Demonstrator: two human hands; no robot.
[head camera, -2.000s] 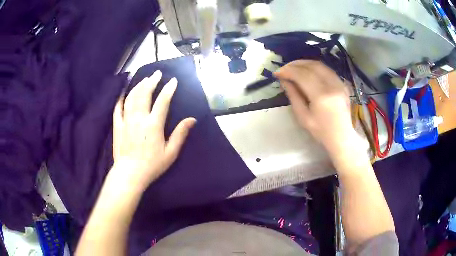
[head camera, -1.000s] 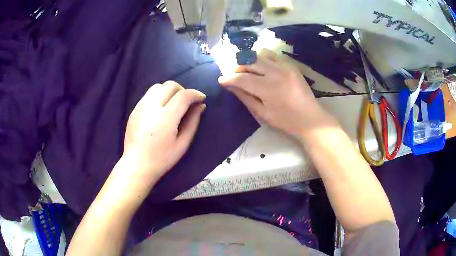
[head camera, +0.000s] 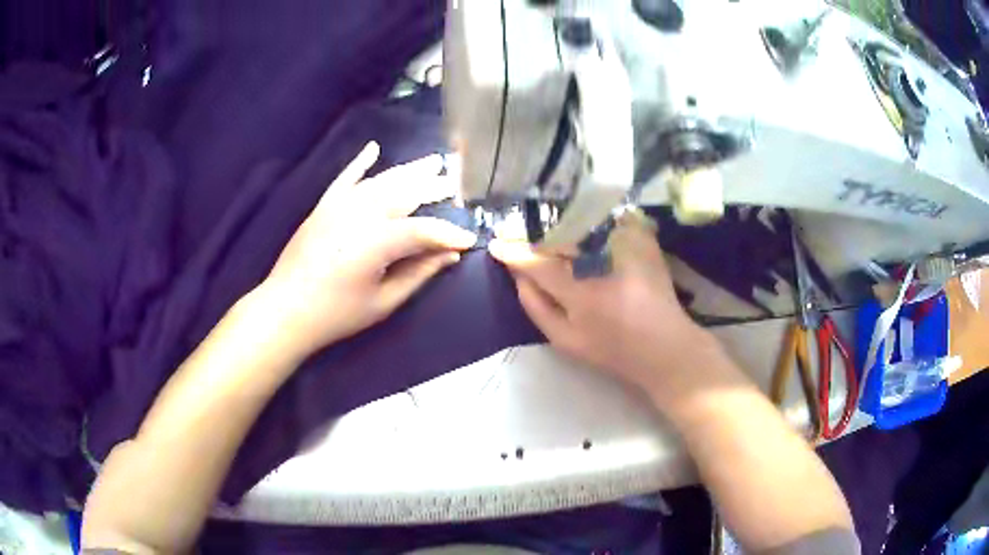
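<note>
Dark purple cloth (head camera: 434, 314) lies over the left of the white machine bed (head camera: 466, 423) and runs under the sewing machine head (head camera: 531, 98). My left hand (head camera: 358, 244) lies on the cloth just left of the needle area, its thumb and index finger pinching the cloth. My right hand (head camera: 607, 298) is right of it, its fingertips on the cloth edge close in front of the presser foot. The two hands' fingertips nearly meet. The foot and needle are mostly hidden by the machine head and fingers. A small dark block (head camera: 593, 255) hangs over my right hand.
Dark ragged offcuts (head camera: 737, 255) lie under the machine arm. Scissors (head camera: 830, 374) with orange-yellow and red handles lie right of the bed, beside a blue tray (head camera: 916, 410) holding a clear bottle (head camera: 911, 382). A ruler tape (head camera: 434, 506) runs along the front edge.
The view has shifted, showing more of the machine head. My left hand has come up beside the needle area, its fingertips now close to those of my right hand. The cloth has turned slightly.
</note>
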